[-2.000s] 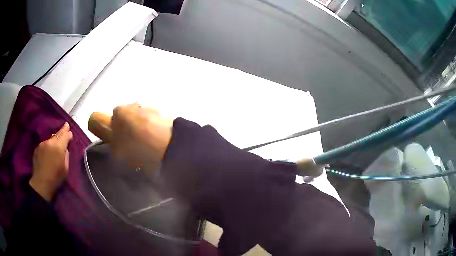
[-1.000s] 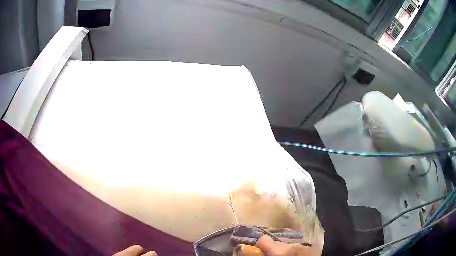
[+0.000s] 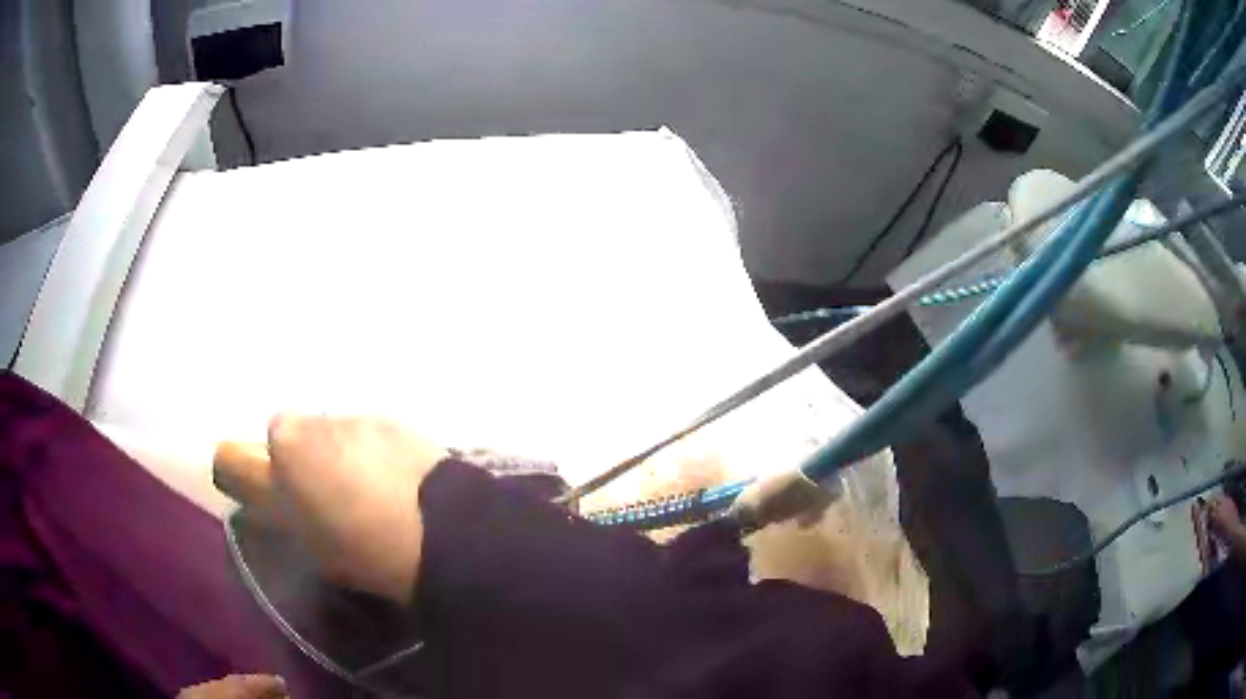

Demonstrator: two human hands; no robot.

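Note:
The plum garment (image 3: pixel 103 546) lies along the lower left. My right hand (image 3: pixel 349 498) is closed on the orange-brown handle (image 3: pixel 242 468) of the steam iron (image 3: pixel 308 594); the iron's pale-rimmed plate is at the garment's edge, partly hidden by my hand and dark sleeve. My left hand (image 3: pixel 235 687) is cut off by the bottom edge, next to the garment; only part of its fingers shows, so its grip cannot be told. Blue hoses (image 3: pixel 957 348) and a pale cable run from near my right wrist to the upper right.
The white ironing table (image 3: pixel 451 273) lies behind, with brown stains at its right end (image 3: pixel 820 567). A white raised bar (image 3: pixel 103 232) stands at the left. A second station with a white padded form (image 3: pixel 1134 294) is at the right, with another person's hand (image 3: pixel 1220 523) at the far right edge.
The iron in my right hand has moved from the stained right end leftward to the garment. The hoses now cross the view at right. My left hand shows farther left.

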